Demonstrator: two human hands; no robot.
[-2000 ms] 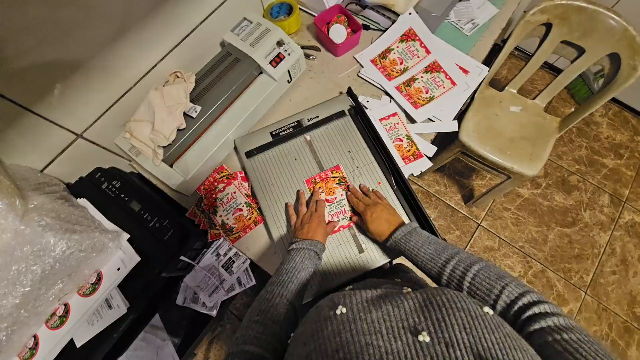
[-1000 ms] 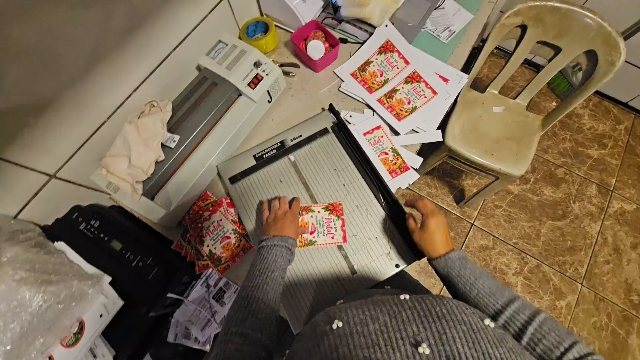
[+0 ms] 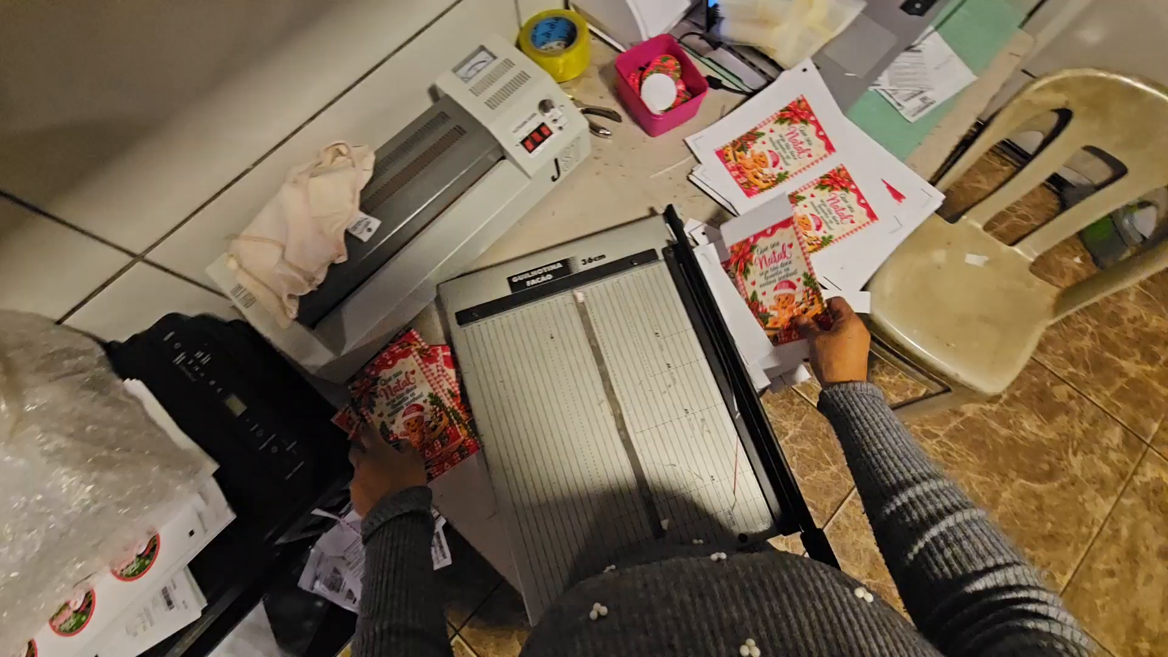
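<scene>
A guillotine paper trimmer lies before me with its black blade arm down along the right side; no card rests on its bed. My left hand is at the lower left edge of a loose pile of red Christmas cards, left of the trimmer; whether its fingers grip a card is unclear. On the other side, my right hand holds the lower right corner of a printed Christmas card above white paper pieces. Beyond it lie printed sheets bearing more card designs.
A laminator with a cloth on it stands upper left. A black printer and bubble wrap are at left. Yellow tape, pliers and a pink box sit behind. A plastic chair stands right.
My left hand has left the card on the trimmer bed and moved left to the pile. My right hand has moved from beside the blade arm to the card at right. The bed's card is gone.
</scene>
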